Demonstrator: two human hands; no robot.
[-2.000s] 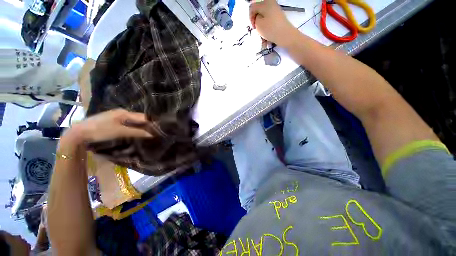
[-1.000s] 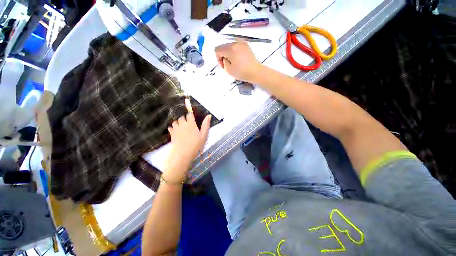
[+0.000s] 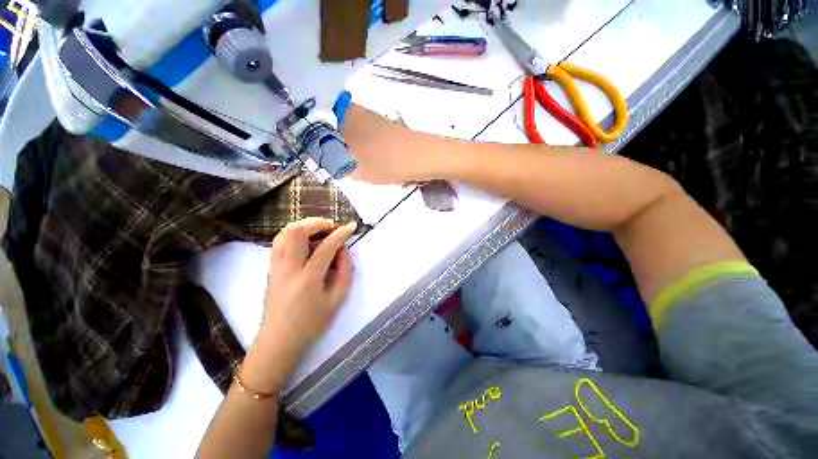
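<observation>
The dark plaid garment piece [image 3: 99, 242] lies on the table at the left, and its corner reaches the needle area of the white sewing machine [image 3: 161, 54]. My left hand [image 3: 309, 278] pinches the near corner of the cloth between thumb and fingers. My right hand [image 3: 377, 148] is beside the presser foot [image 3: 305, 148], just right of the grey round attachment [image 3: 332, 154]. Its fingertips are hidden behind the attachment, so I cannot tell whether they hold anything.
Scissors with red and yellow handles [image 3: 583, 103], tweezers [image 3: 435, 81] and pink snips [image 3: 448, 45] lie behind my right forearm. A small grey plate [image 3: 439, 194] is in front of it. Brown swatches [image 3: 344, 29] are on the machine. The grey scale edge [image 3: 430, 291] runs along the table's front.
The left hand came from the cloth at the far left onto its corner, which now lies at the needle area. The right hand has moved left to the presser foot. The view has shifted closer.
</observation>
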